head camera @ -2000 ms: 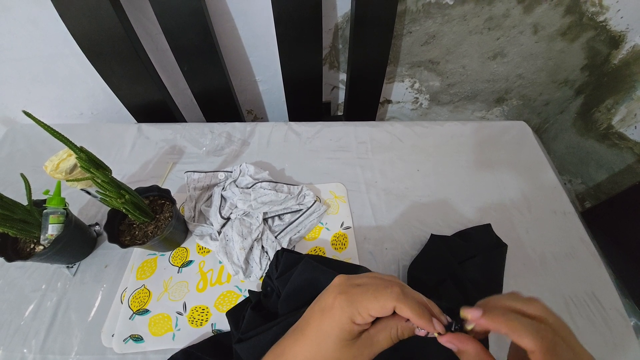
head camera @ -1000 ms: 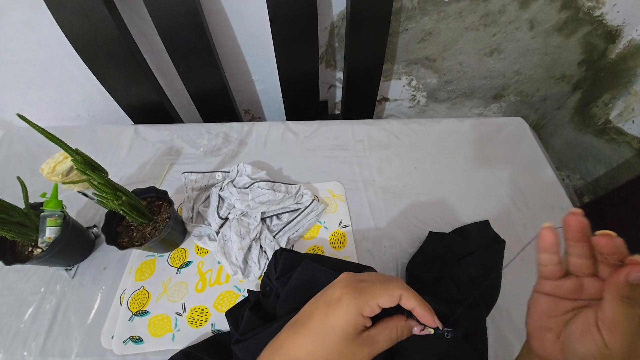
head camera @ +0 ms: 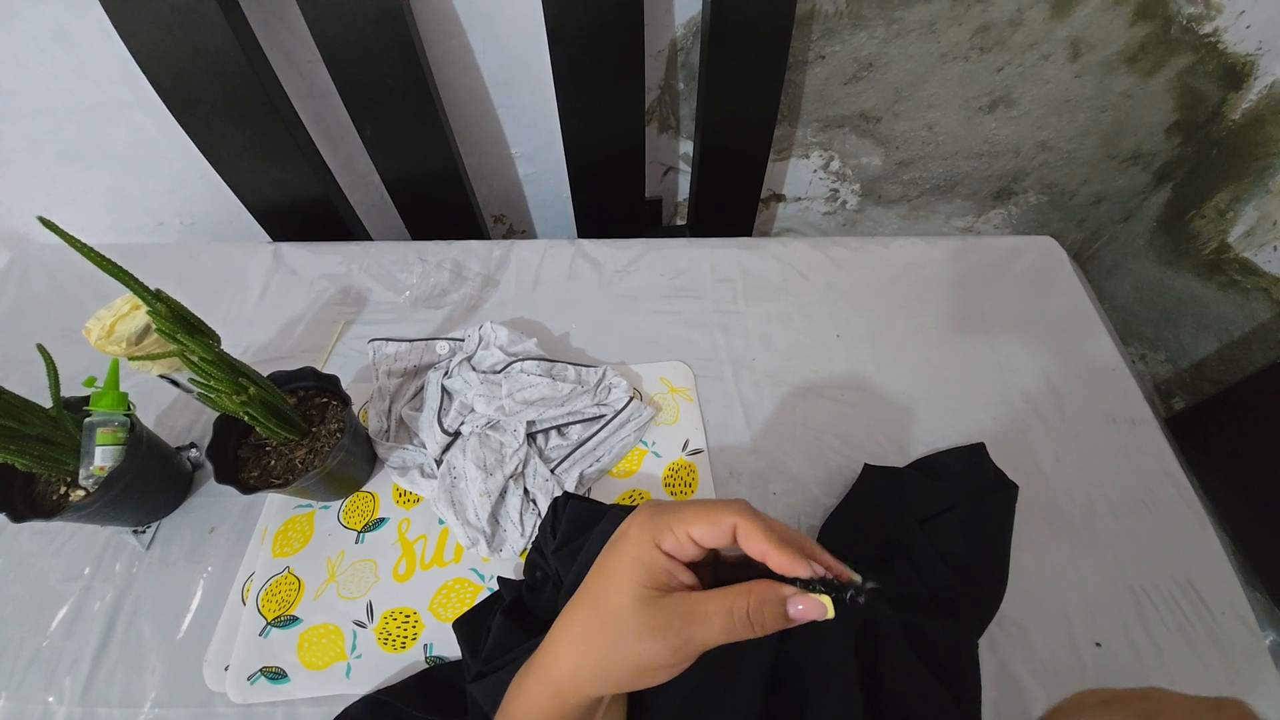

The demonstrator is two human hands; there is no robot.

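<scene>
My left hand (head camera: 690, 590) pinches a small bunched part of a black cloth garment (head camera: 930, 530) between thumb and fingers, near the lower middle. The garment spreads under and around this hand. Only a blurred bit of my right hand (head camera: 1150, 703) shows at the bottom right edge; its fingers are out of frame. Behind the black cloth, a crumpled light grey patterned garment (head camera: 510, 420) with dark piping and a button lies on a lemon-print placemat (head camera: 330, 590).
Two black pots, one (head camera: 345, 455) with a tall cactus and one (head camera: 150, 490) holding a small green-capped bottle (head camera: 105, 435), stand at the left. A plastic-covered table (head camera: 960, 330) reaches back to dark slats (head camera: 600, 120) by the wall.
My right hand was at the black cloth beside my left, then moved away to the right, open, and is now mostly below the frame. My left hand keeps its pinch.
</scene>
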